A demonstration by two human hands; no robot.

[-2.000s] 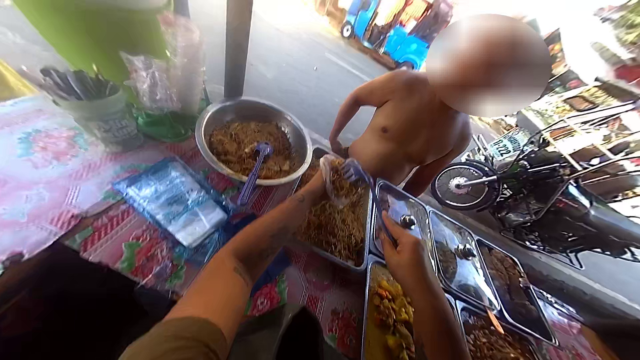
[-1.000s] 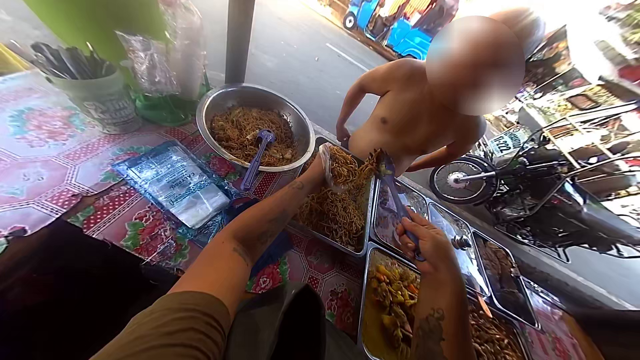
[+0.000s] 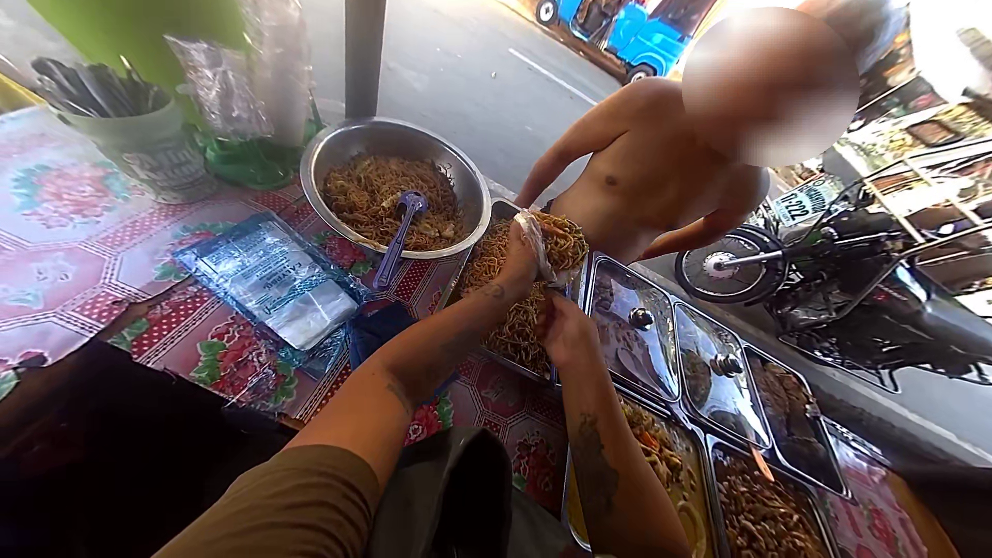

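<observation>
My left hand (image 3: 523,260) holds a clear plastic bag (image 3: 538,242) with noodles (image 3: 564,242) in and over its mouth, above a metal tray of noodles (image 3: 518,341). Just below the bag, over the tray's right side, is my right hand (image 3: 566,329); its fingers are partly hidden, and whether they grip the bag or a utensil cannot be told. To the left stands a steel bowl of thin noodles (image 3: 353,182), with a purple serving spoon (image 3: 401,232) resting in it and its handle over the rim.
Lidded trays (image 3: 634,329) and open food trays (image 3: 767,504) line the right. Plastic bag packs (image 3: 271,283) lie on the flowered tablecloth (image 3: 240,360). A tub of utensils (image 3: 139,143) stands back left. A person (image 3: 659,170) stands across the table, near a parked motorcycle (image 3: 852,287).
My right hand has moved from holding a purple utensil above the trays to just beneath the bag. The utensil's blade no longer shows. My left hand still holds the bag over the noodle tray.
</observation>
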